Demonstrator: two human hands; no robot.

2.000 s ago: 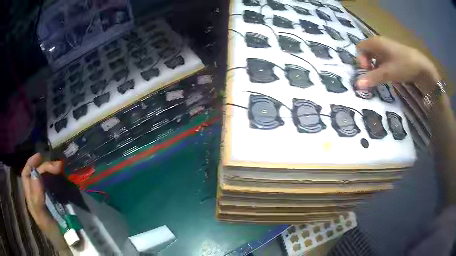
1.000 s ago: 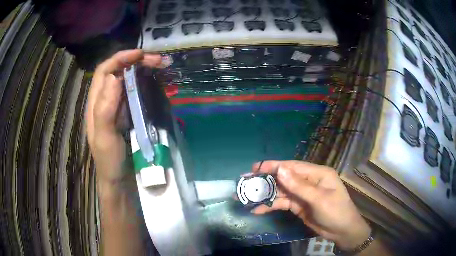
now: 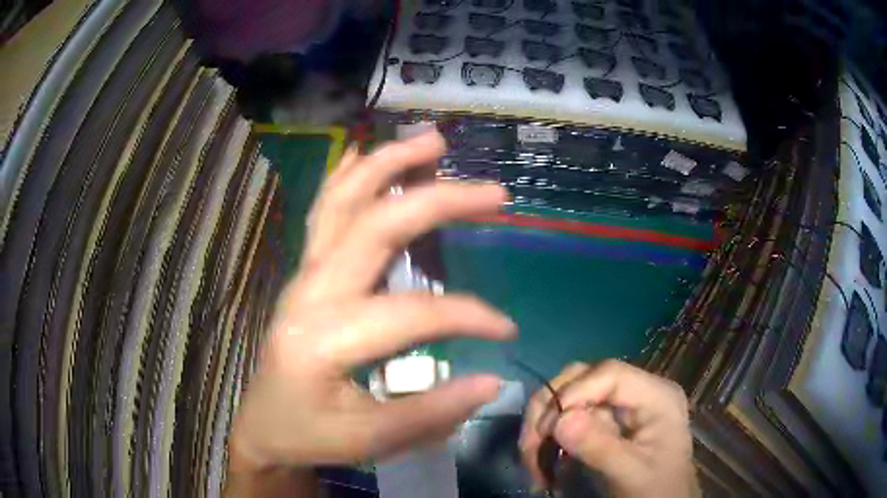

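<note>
My left hand (image 3: pixel 360 321) is raised over the lever fixture, fingers spread and bent, nothing seen in it. It hides most of the fixture; the white contact block (image 3: pixel 410 373) shows between thumb and fingers. My right hand (image 3: pixel 613 423) is closed at the lower centre, just right of the fixture. It pinches a thin black speaker lead (image 3: pixel 538 373), whose free end points up and left toward my left fingertips, apart from them. A dark edge, probably the speaker, shows under my right fingers; the rest is hidden.
A foam tray of black speakers (image 3: pixel 567 100) tops a stack at the back. Another speaker tray (image 3: pixel 870 282) stands at the right edge. Layered tray edges (image 3: pixel 136 292) fill the left. A white block (image 3: pixel 496 401) lies on the green mat (image 3: pixel 574 302) beside the fixture.
My left hand has left the lever and moved right and in front of the fixture, fingers opening. My right hand has turned the speaker out of sight and now pinches its lead.
</note>
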